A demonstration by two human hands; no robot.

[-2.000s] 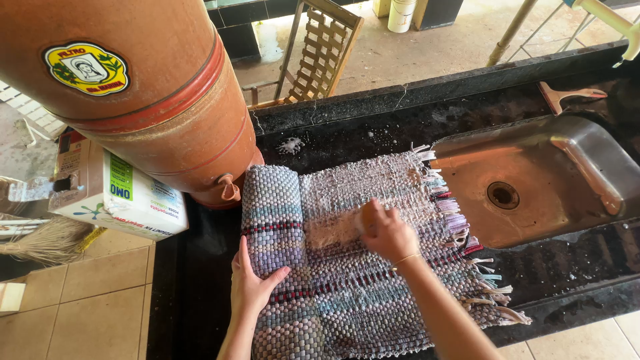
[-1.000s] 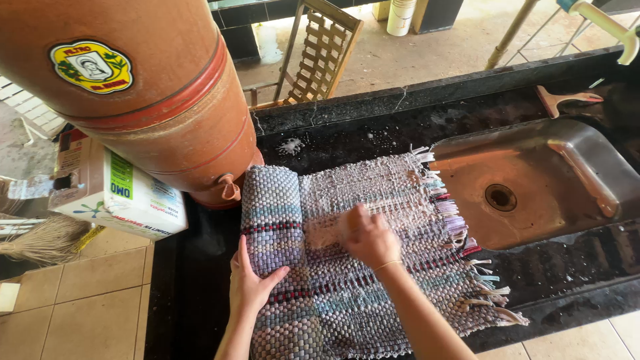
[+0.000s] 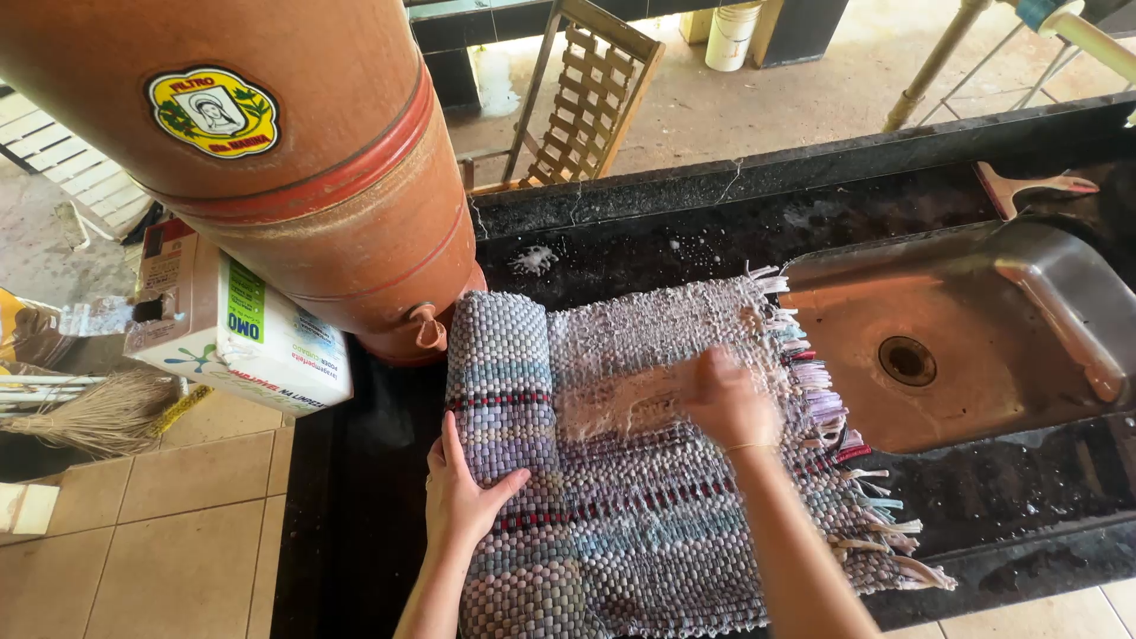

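A woven rag rug [image 3: 657, 515] with a fringed right end lies on the black stone counter, its left part rolled or folded over. My left hand [image 3: 466, 493] holds the left edge of that fold, thumb on top and fingers along the side. Over the flat part, my right hand [image 3: 732, 399] is curled and motion-blurred, pressed to the weave. It seems to grip a small brown object, mostly hidden by the fingers, whose kind I cannot tell. Beside this hand, a pale pinkish patch of wet foam or lather [image 3: 621, 404] covers the weave.
A clay water filter [image 3: 355, 177] with a spigot stands behind the rug's left end, next to an OMO carton [image 3: 284, 355]. To the right is a steel sink [image 3: 852, 390], with a squeegee-like tool [image 3: 1034, 186] behind it. A raised stone ledge [image 3: 754, 186] runs along the back.
My right hand has shifted back and forth over the foamy patch and is now nearer the fringe than one second ago. The left hand stays on the fold.
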